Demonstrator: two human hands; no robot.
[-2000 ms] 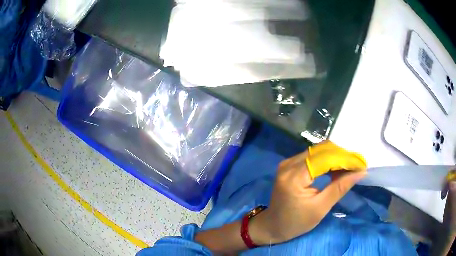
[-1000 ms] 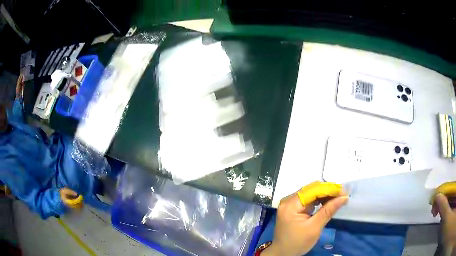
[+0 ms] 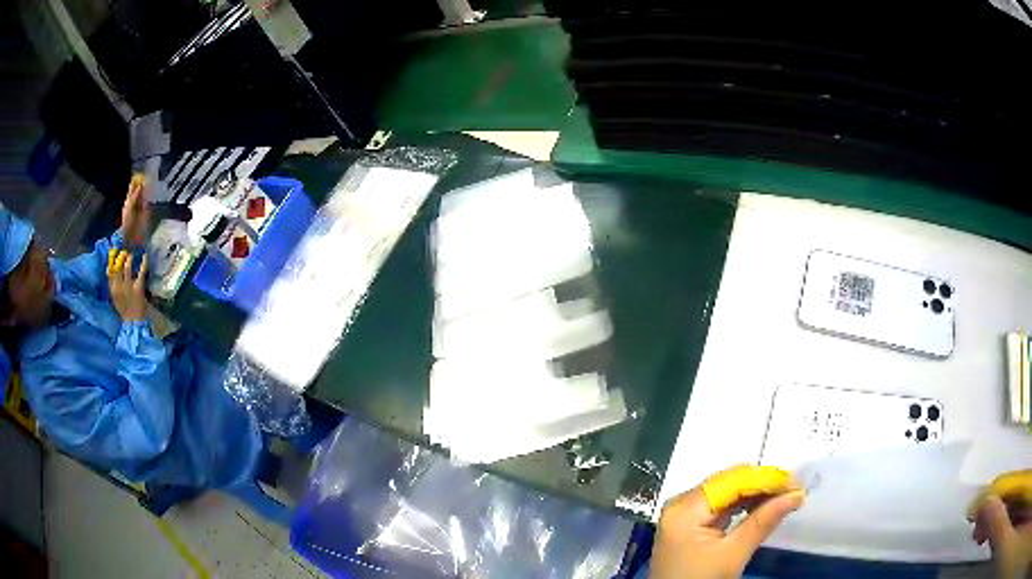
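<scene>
My left hand (image 3: 733, 523), with a yellow finger cot, pinches the left end of a thin milky film (image 3: 888, 503). My right hand (image 3: 1005, 523), cut off by the right edge, holds the film's right end. The film is stretched between both hands over the near side of the white pad (image 3: 724, 339). Its upper edge overlaps the lower part of the nearer white smartphone (image 3: 843, 421), three dark lenses at its right. I cannot tell if film and phone touch. A second smartphone (image 3: 877, 303) with a printed label lies beyond it.
Overlapping film sheets (image 3: 509, 317) lie on the green mat (image 3: 668, 271). A long wrapped film pack (image 3: 340, 266) is left of them. A blue bin of shiny plastic (image 3: 453, 509) stands below. A small striped block (image 3: 1018, 379) is at right. A person in blue (image 3: 147, 385) is at left.
The view has swung up and left, showing more of the other person and the black trays behind. The film, first above the pad's near corner, now overlaps the nearer phone. Both hands still hold it.
</scene>
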